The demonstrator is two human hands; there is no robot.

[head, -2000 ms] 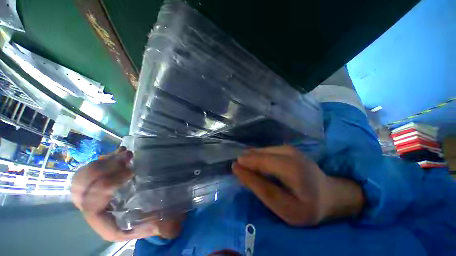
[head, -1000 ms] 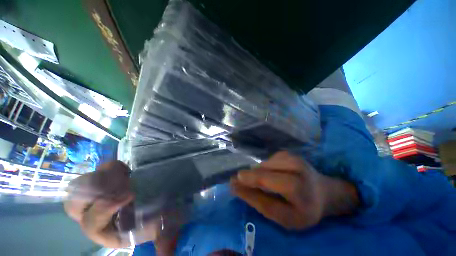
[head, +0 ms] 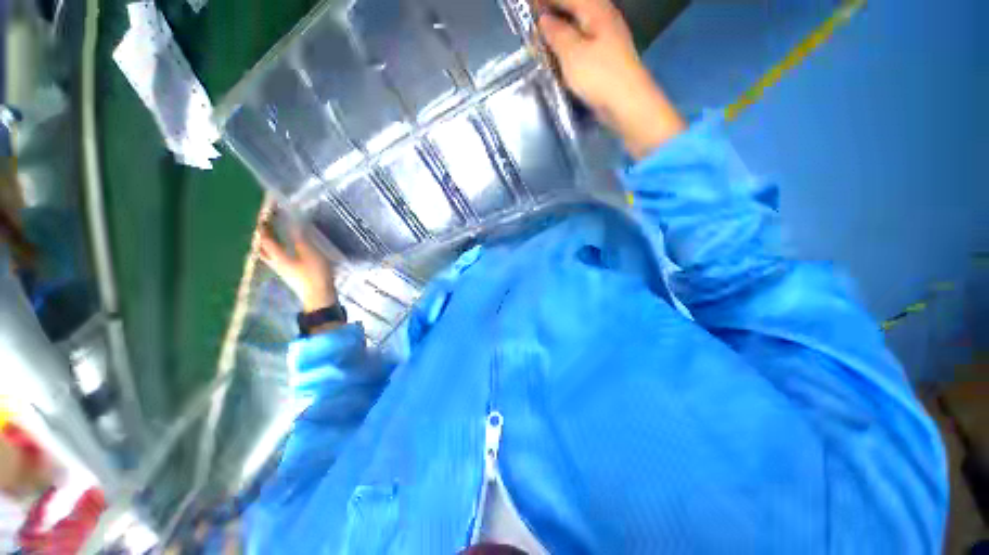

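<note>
A clear blister tray (head: 423, 130), with two rows of oblong pockets, lies tilted across the upper middle, in front of my chest. It may be a stack; the layers cannot be told apart. My right hand (head: 596, 65) grips its upper right end, fingers partly cut off by the top edge. My left hand (head: 291, 260), with a black band on the wrist, is at its lower left corner, fingers against the edge. More clear ribbed plastic (head: 377, 295) shows below the tray, beside my left wrist.
The dark green bench top (head: 163, 249) runs along the left, with a pale brown edge strip (head: 244, 293). White sheets (head: 168, 92) lie on it at the upper left. A blurred red item (head: 60, 510) is at the lower left. Blue floor (head: 857, 141) with yellow lines is at right.
The view has swung. The fanned stack and the bent sheets between my hands no longer show; the tray now faces up flat. My hands have moved apart to its two ends.
</note>
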